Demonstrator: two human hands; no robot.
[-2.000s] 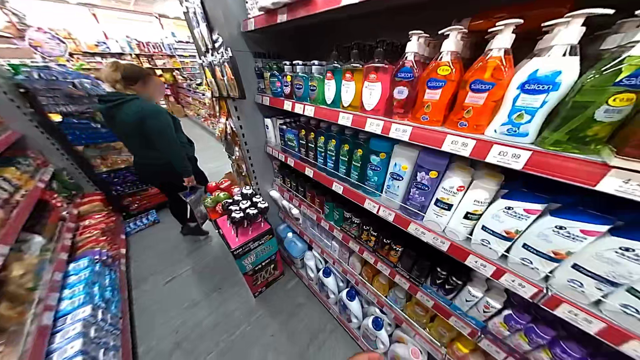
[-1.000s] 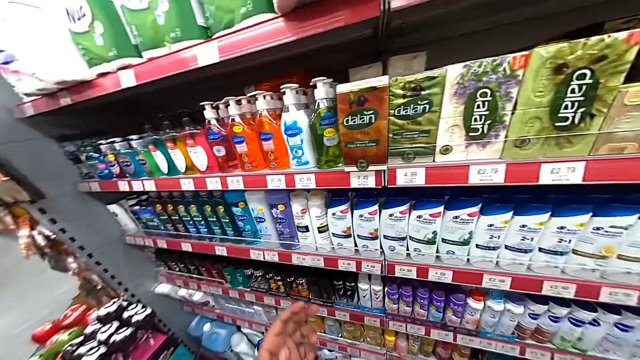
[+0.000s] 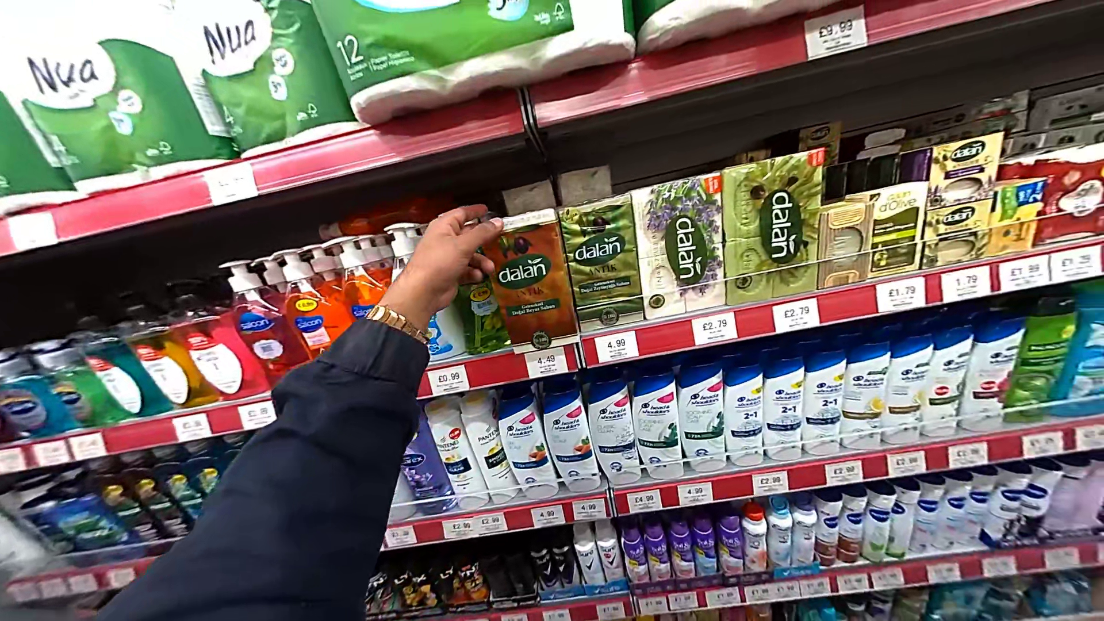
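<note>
My left hand [image 3: 448, 254], in a dark sleeve with a gold-coloured band at the wrist, reaches up to the soap shelf. Its fingers are bent at the upper left corner of an orange-brown Dalan soap box [image 3: 535, 289], gripping that corner; part of the grip is hidden. The box stands upright at the shelf front. A green Dalan soap pack [image 3: 601, 267] stands to its right. Left of it, partly behind my hand, are a green pump bottle [image 3: 485, 319] and several liquid soap pump bottles [image 3: 315, 306]. My right hand is not in view.
Green toilet-roll packs [image 3: 466, 52] sit on the shelf above. A red shelf edge [image 3: 517, 366] with price labels and a low clear guard [image 3: 776, 267] run along the soaps. Shampoo bottles [image 3: 660, 418] stand below, with spray cans [image 3: 681, 548] lower down.
My left hand has risen from the lower edge of the view to the orange-brown soap box. The view has turned from the aisle, where a person stood, to the shelves.
</note>
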